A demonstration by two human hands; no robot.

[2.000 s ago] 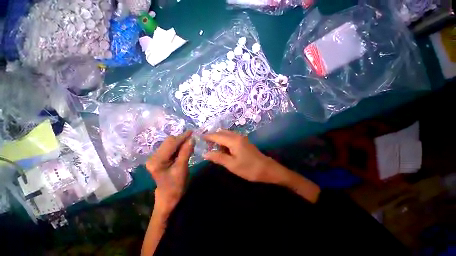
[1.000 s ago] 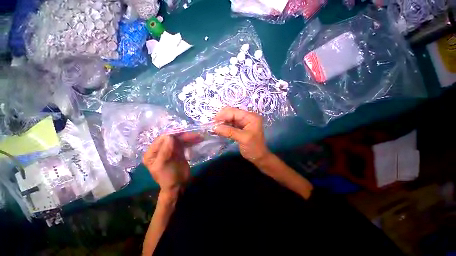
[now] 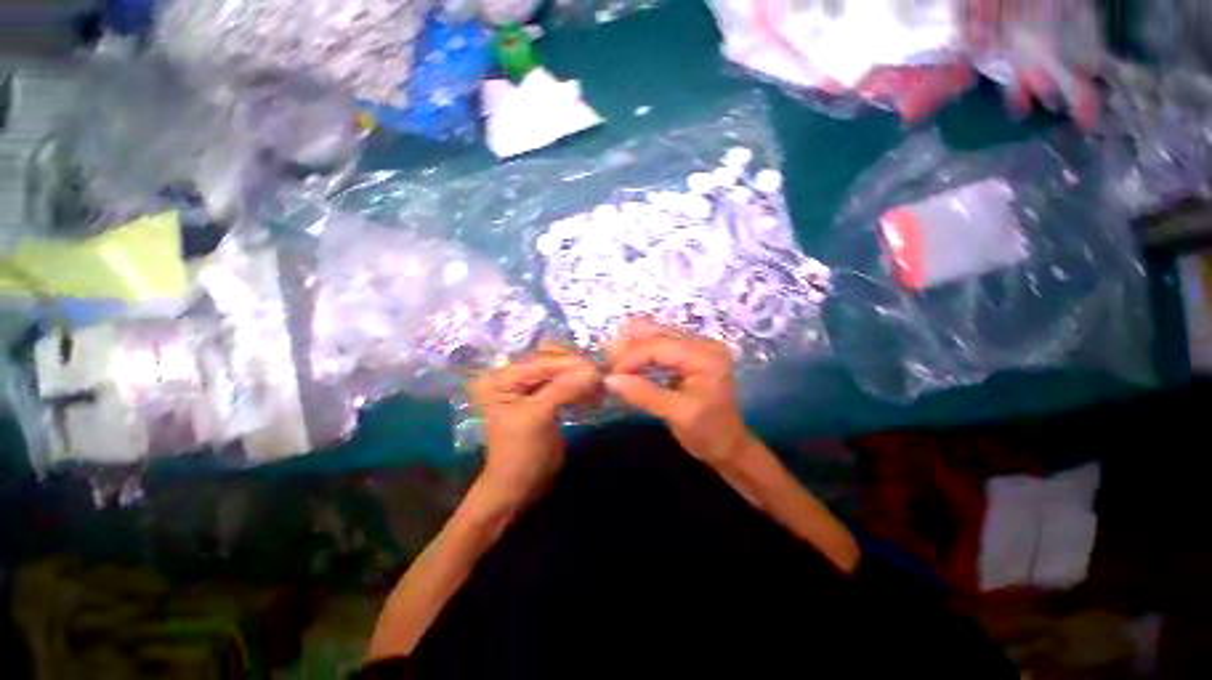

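My left hand (image 3: pixel 529 409) and my right hand (image 3: pixel 687 388) meet at the bench's front edge, bare, fingertips pinched close together. Between them is a small clear bag (image 3: pixel 596 403), blurred and mostly hidden by the fingers; its contents cannot be made out. Just beyond my hands, a loose pile of white-lilac coiled cables (image 3: pixel 678 259) with round white heads lies on a clear poly bag. Shiny bagged cables (image 3: pixel 459 316) lie left of the pile. A stack of empty zip-lock bags (image 3: pixel 964 235) with a red edge lies on another clear bag at right.
A bulk bag of small white parts (image 3: pixel 299 47), a blue plastic bag (image 3: pixel 445 83), a green round item (image 3: pixel 513 51) and crumpled white paper (image 3: pixel 538 113) are at the upper left. Red-edged bags (image 3: pixel 864 47) lie at the top right. Cartons (image 3: pixel 146 385) and a yellow sheet (image 3: pixel 126 259) are at left.
The view has shifted, so the bench things sit further right. My hands were apart with the clear bag stretched between them a second ago; now the fingertips are close together.
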